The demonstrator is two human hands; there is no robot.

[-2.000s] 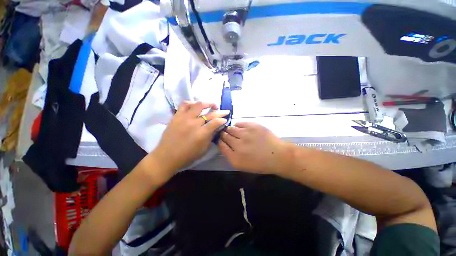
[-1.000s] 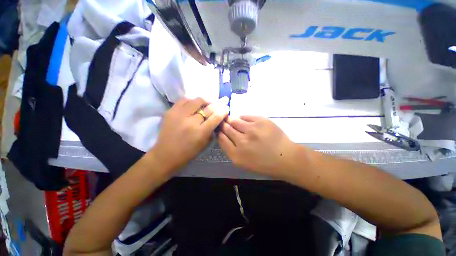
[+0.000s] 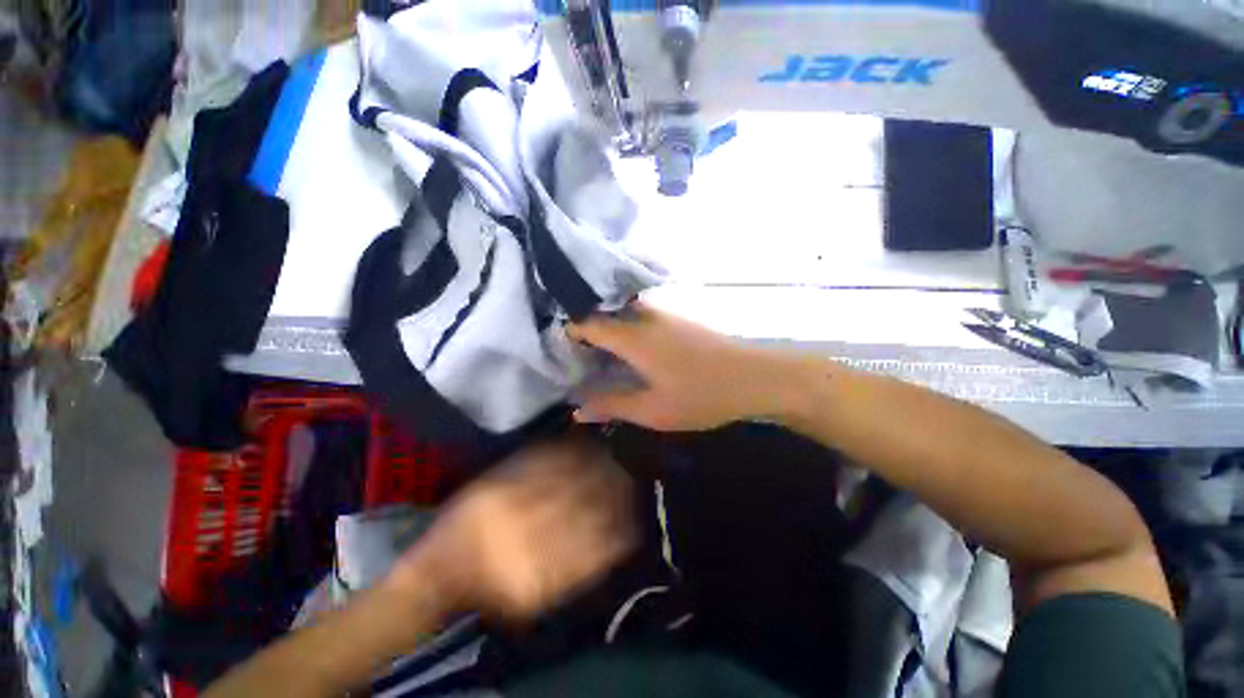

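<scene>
A white garment piece with black bands (image 3: 505,293) lies bunched on the sewing table, left of and in front of the needle area, and hangs over the front edge. My right hand (image 3: 655,366) grips its right edge near the table's front. My left hand (image 3: 546,525) is blurred, below the table edge over my lap; its fingers cannot be made out. The presser foot and needle area (image 3: 675,157) of the white JACK sewing machine (image 3: 846,41) is behind the garment, with no cloth seen under it.
A phone-like black rectangle (image 3: 939,186), a white marker (image 3: 1019,270), thread snips (image 3: 1037,341) and red-handled tools (image 3: 1119,270) lie at right. A black fabric piece (image 3: 218,259) hangs over the table at left. A red crate (image 3: 218,511) stands below left.
The garment has been pulled away from the needle area and bunched towards me. My left hand has dropped from the table to above my lap. My right hand now holds the garment's edge.
</scene>
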